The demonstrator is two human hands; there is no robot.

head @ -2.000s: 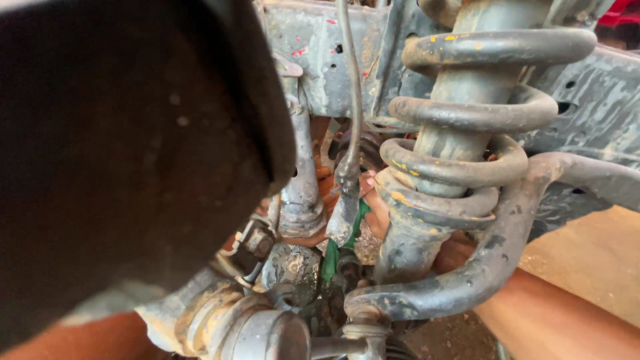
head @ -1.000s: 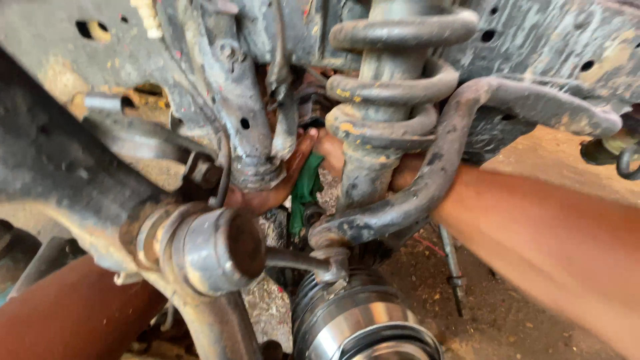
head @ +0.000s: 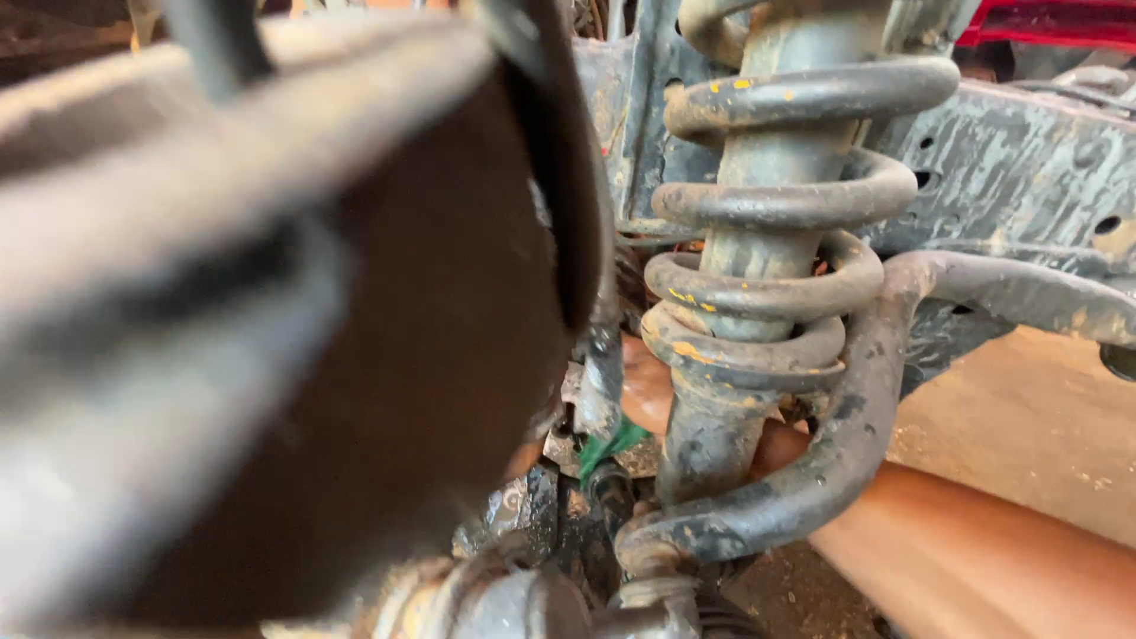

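My right forearm comes in from the lower right and passes behind the shock absorber (head: pixel 710 444) and its coil spring (head: pixel 763 293). Part of my right hand (head: pixel 646 383) shows left of the shock absorber, beside a green cloth (head: pixel 611 448); its fingers are hidden, so its grip cannot be told. The cloth lies near the lower end of a grey metal part (head: pixel 601 382). Only a small patch of skin, likely of my left hand (head: pixel 524 458), shows at the edge of the large dark part in front; what it holds is hidden.
A large blurred dark metal part (head: pixel 426 355) fills the left foreground. The curved sway bar (head: pixel 852 426) crosses in front of my right forearm. A ball joint housing (head: pixel 524 608) is low in front. The vehicle frame rail (head: pixel 1003 169) runs behind, with brown ground (head: pixel 1003 426) below it.
The view has shifted, and the dark part in front now covers the left side. The left forearm and hand, plain one second ago, are now almost wholly hidden.
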